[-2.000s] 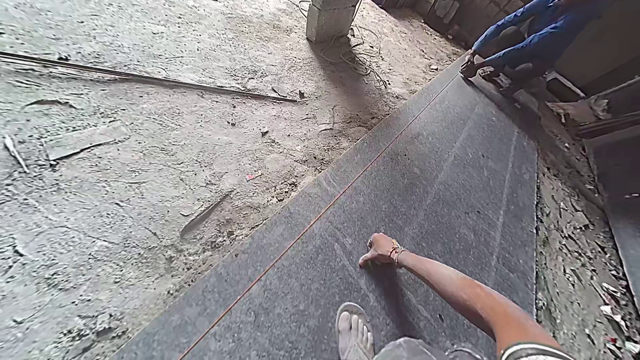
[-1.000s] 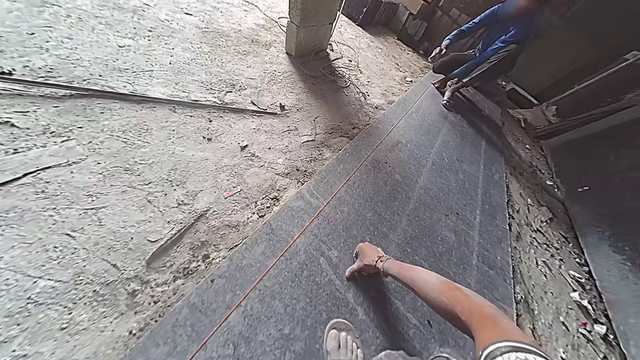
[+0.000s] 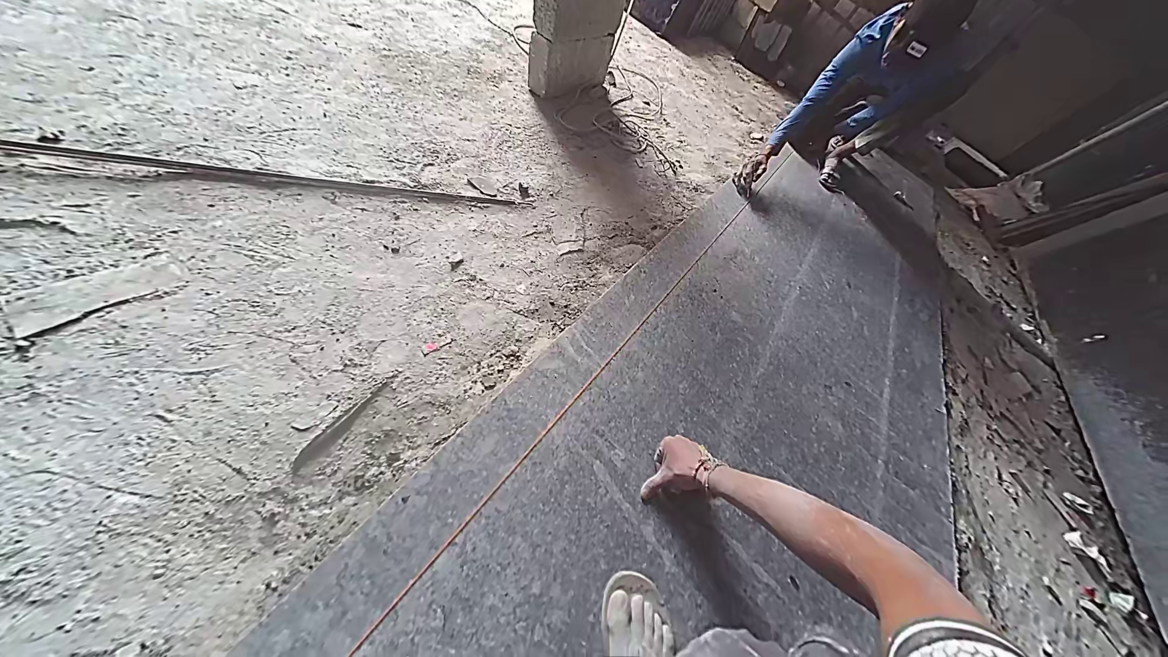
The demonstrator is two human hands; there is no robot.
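My right hand (image 3: 677,467), with a bracelet at the wrist, is curled low over a long dark grey stone slab (image 3: 821,383). Whether anything sits between its fingers cannot be told. A taut orange string (image 3: 584,388) runs lengthwise over the slab, to the left of this hand and apart from it. At the far end, a co-worker's hand (image 3: 752,173) is down on the slab by the string. My left hand is out of view.
A co-worker in a blue top (image 3: 844,78) crouches at the far end. My sandalled foot (image 3: 636,620) stands on the slab. Left lie rough ground, thin rods (image 3: 274,175) and a flat offcut (image 3: 91,294). A block pillar (image 3: 572,50) stands behind, with loose cord (image 3: 625,123); debris lines the right side.
One hand of the co-worker, raised above the slab's far end a second ago, has come down onto its left edge by the string. My right hand stays at about the same place on the slab.
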